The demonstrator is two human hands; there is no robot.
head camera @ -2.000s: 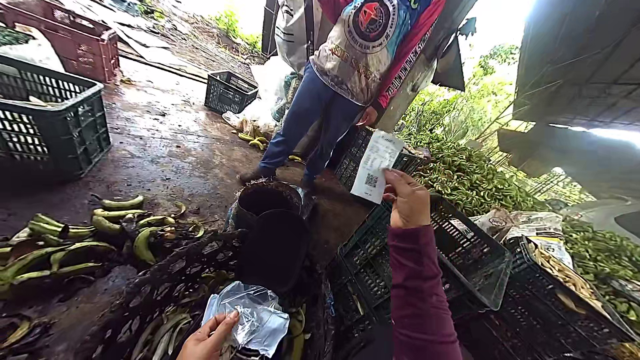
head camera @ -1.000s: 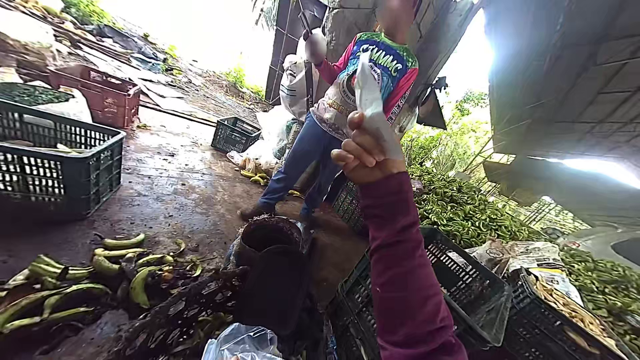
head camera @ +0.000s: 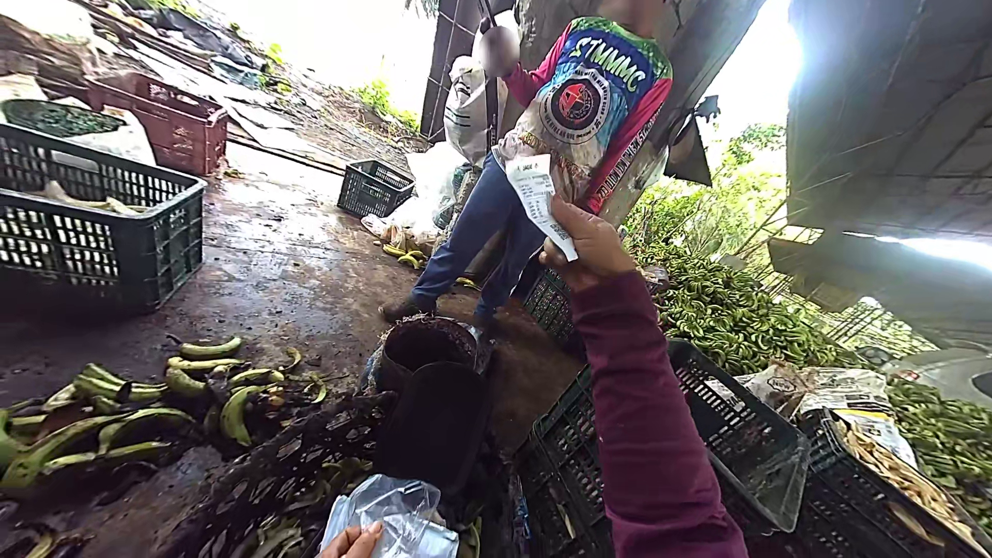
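Raised at the middle of the view, my right hand [head camera: 585, 240] pinches a printed paper slip [head camera: 536, 203] between thumb and fingers. The slip hangs tilted in front of the standing person's waist and legs. At the bottom edge, my left hand [head camera: 355, 542] holds a clear plastic bag [head camera: 395, 508] with pale papers in it; part of that hand is cut off by the frame. Between my hands and the person [head camera: 504, 225] stands a dark, open-mouthed container [head camera: 430, 345].
Green plantains [head camera: 232, 387] lie on the wet floor at left, near a dark green crate [head camera: 170, 256] and a red crate [head camera: 167, 116]. Black crates [head camera: 744, 442] stand at right, before a large heap of green plantains [head camera: 713, 310]. A small crate [head camera: 376, 188] sits behind.
My right hand still holds the slip, which now shows its printed face rather than being nearly edge-on. The standing person's hand, not seen two seconds ago, is raised beside a dark strap.
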